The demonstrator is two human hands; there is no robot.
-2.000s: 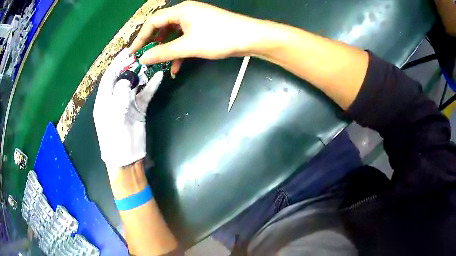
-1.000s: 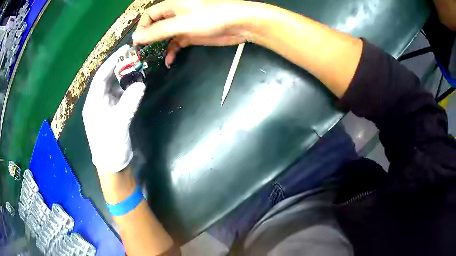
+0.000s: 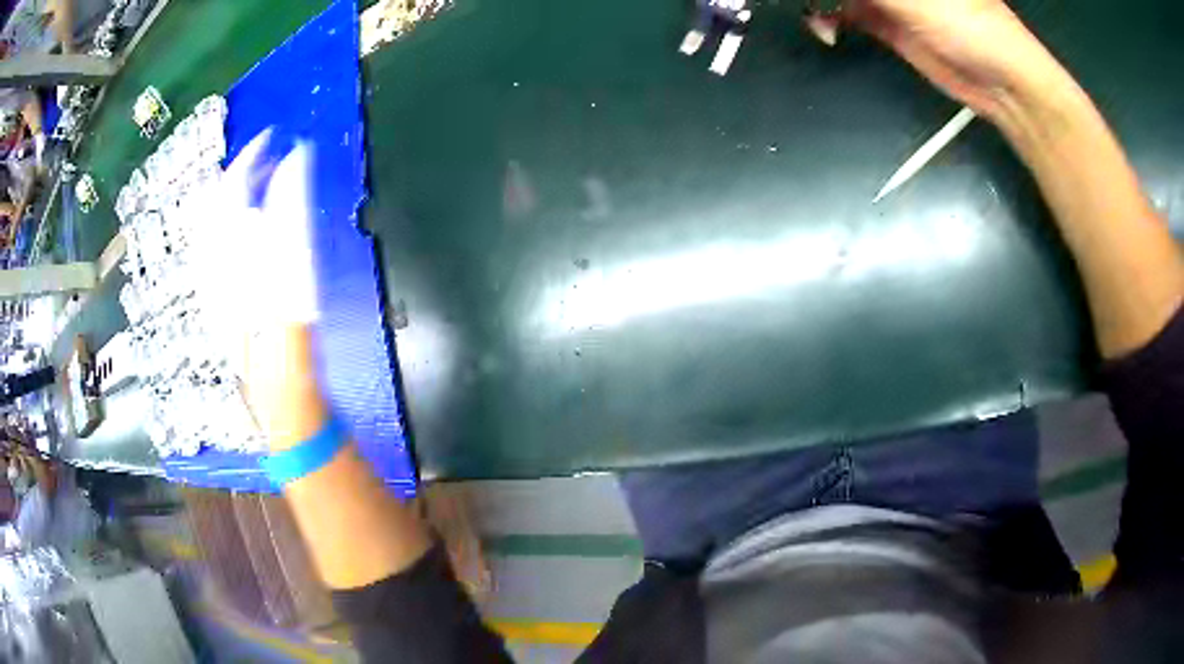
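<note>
My left hand (image 3: 269,253), in a white glove with a blue wrist band, is blurred and washed out. It is over the clear plastic parts (image 3: 162,234) on the blue sheet (image 3: 340,169); whether it touches one cannot be told. My right hand (image 3: 928,39), bare, is at the top edge, partly cut off; whether it holds anything cannot be told. A small dark piece with white parts (image 3: 722,29) is at the top edge, apart from my right hand's visible part. The green circuit board is not clearly visible.
A pale pointed stick (image 3: 925,156) lies on the dark green mat (image 3: 584,169), just below my right hand. The green conveyor (image 3: 117,123), with small whitish pieces on it, is at the upper left. Its chipped edge (image 3: 400,18) shows at the top.
The view has swung left. My left hand has left the dark piece and moved down over the clear parts. My right hand is now apart from the dark piece.
</note>
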